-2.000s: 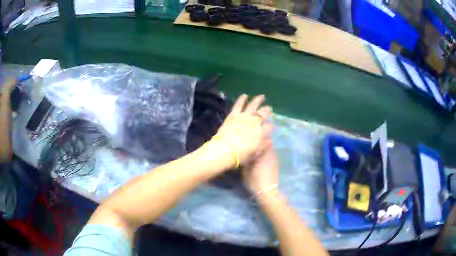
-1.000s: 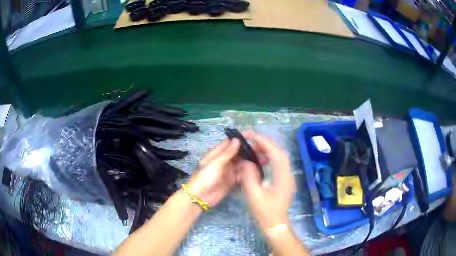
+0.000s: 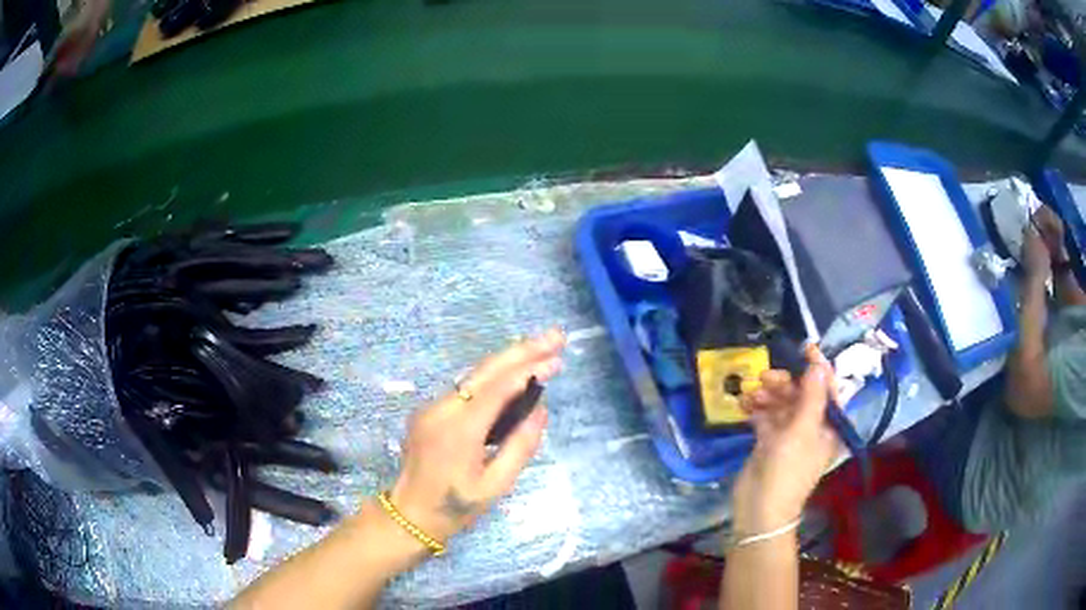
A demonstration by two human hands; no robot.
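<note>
My left hand, with a ring and yellow bracelet, holds a slim black plastic part above the film-covered bench. My right hand is at the front right of the blue plastic tray, its fingers closed around a dark handle with a cord, which looks like the soldering iron; its tip is hard to make out. A pile of black plastic parts spills from the clear plastic bag at the left.
The tray holds a yellow square piece and dark equipment. A grey-black box stands beside it, then a blue-framed white panel. A green strip runs behind. Another person is at the right, near a red stool.
My hands have separated: the left keeps the black part, the right has moved right to the tray and taken hold of the dark handle. The view has shifted right.
</note>
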